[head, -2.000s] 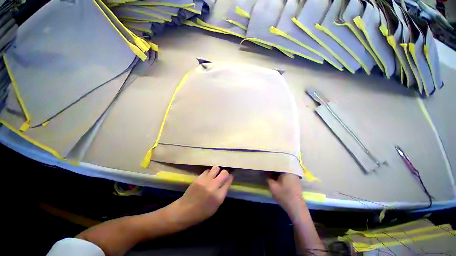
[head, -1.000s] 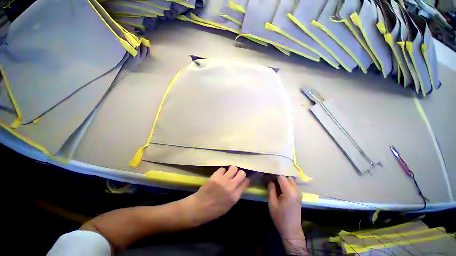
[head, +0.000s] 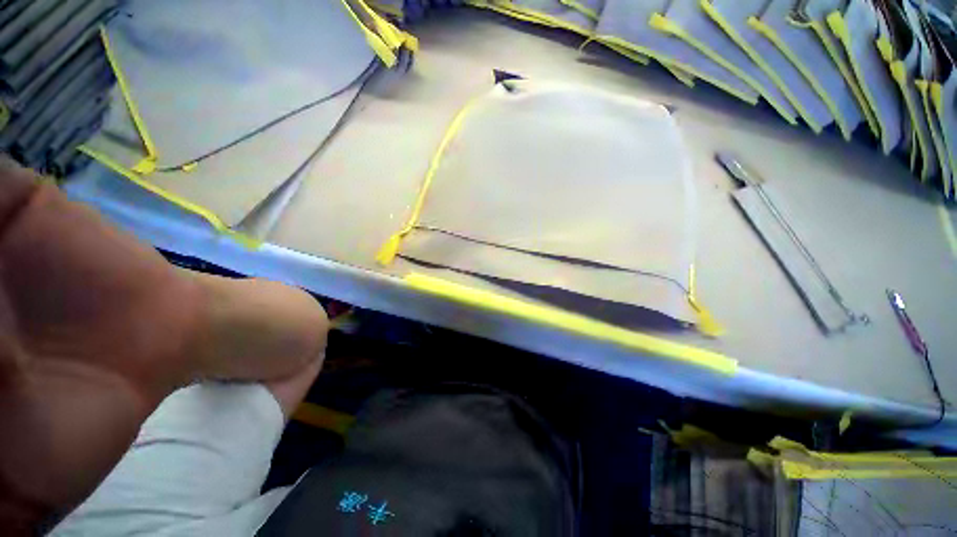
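Observation:
The grey-beige panel (head: 567,178) lies flat on the table, with yellow strips down its left side and at its near right corner. Dark tabs show at its far corners. Its near edge gapes, showing a dark strip beneath. My left hand (head: 136,325) is raised very close to the camera at the left, large and blurred, away from the panel. The frame's edge cuts it off; its fingertips and any held item are hidden. My right hand is out of the picture.
Larger yellow-edged panels (head: 236,79) overlap at upper left. Folded panels (head: 724,47) fan along the far edge. A flat bar (head: 782,257) with a thin rod and a reddish-handled tool (head: 907,323) lie right. More yellow-edged pieces (head: 876,498) sit lower right, below the table edge.
Both hands have left the panel's near edge. My left hand has come up close to the camera; my right hand has left the picture. The view has shifted, and the panel appears higher and further right.

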